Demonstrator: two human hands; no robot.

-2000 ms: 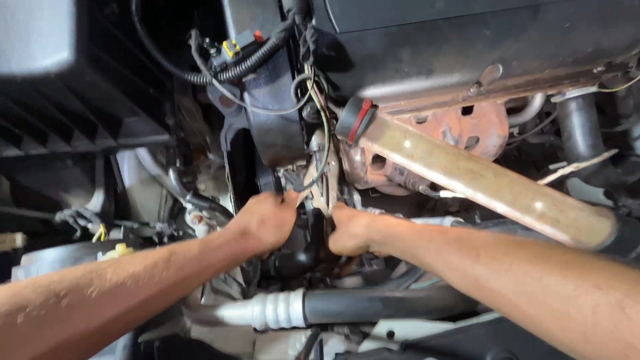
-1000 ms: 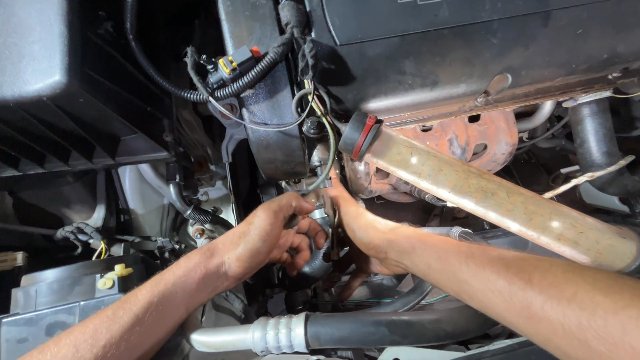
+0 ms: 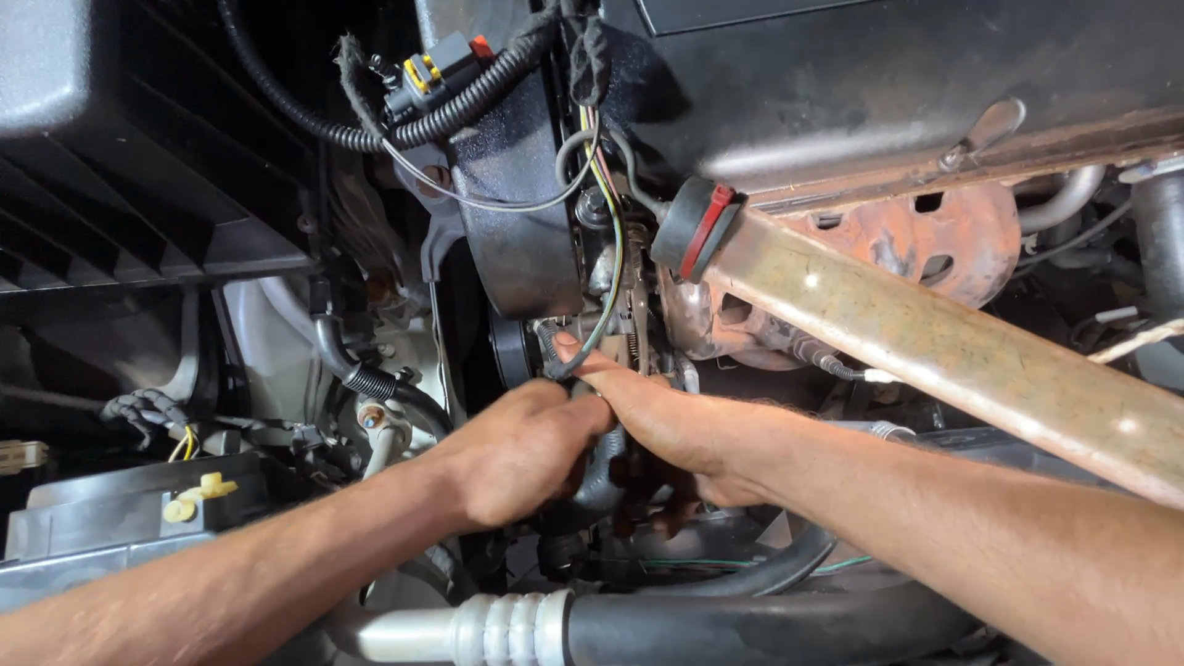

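My left hand (image 3: 529, 451) is closed at the top end of a grey rubber hose (image 3: 601, 476), below the engine's black side cover (image 3: 518, 213); its fingertips are hidden. Against it lies my right hand (image 3: 671, 421), thumb up and fingers curled low behind the hose, largely in shadow. Whether the right fingers grip anything cannot be seen. A thin bundle of wires (image 3: 618, 277) hangs from a taped harness (image 3: 589, 65) and ends at the two hands, by the right thumb.
A capped tube with a red zip tie (image 3: 925, 333) slants across the right, above my right forearm. Behind it sits a rusty exhaust heat shield (image 3: 980, 231). A corrugated conduit (image 3: 481, 92) with a connector is at upper left. A thick black pipe (image 3: 740, 629) crosses the bottom.
My left hand has turned over from one second ago, when its fingers lay curled around the grey hose; now its back faces up. Two seconds ago the hands were apart; now they touch.
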